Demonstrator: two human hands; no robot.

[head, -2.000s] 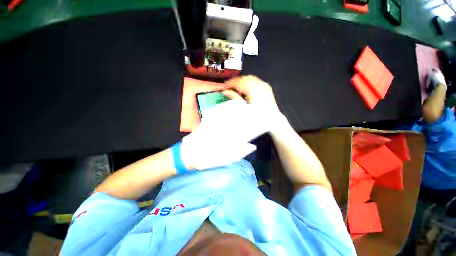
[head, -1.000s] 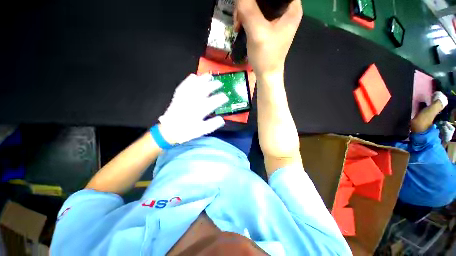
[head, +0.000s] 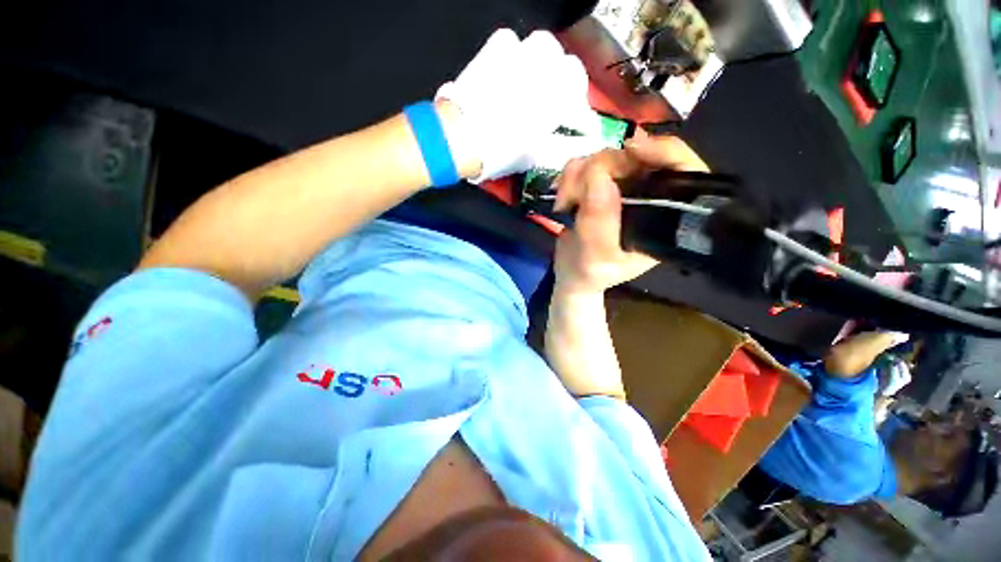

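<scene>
The circuit board unit point(head: 615, 132) lies on a red-orange foam pad point(head: 499, 189) and is largely hidden by my hands; green shows between them. My left hand point(head: 527, 104), in a white glove with a blue wrist strap point(head: 430, 143), lies over the unit with bent fingers and holds it. My right hand point(head: 602, 209), bare, is closed around the thick black electric screwdriver point(head: 670, 225), which is strongly tilted in view, its lower end over the unit. The screwdriver's tip cannot be made out clearly.
The screw feeder point(head: 670, 49) stands beyond the pad. The screwdriver's cable point(head: 856, 274) runs to the right edge. A carton point(head: 631, 335) of foam pads is at right. Another worker point(head: 823, 434) is beyond it. More units point(head: 878, 64) lie on the green surface.
The view has turned and tilted. My right hand has come back from the feeder to the unit with the screwdriver in it. My left hand has moved further over the unit, its fingers now bent.
</scene>
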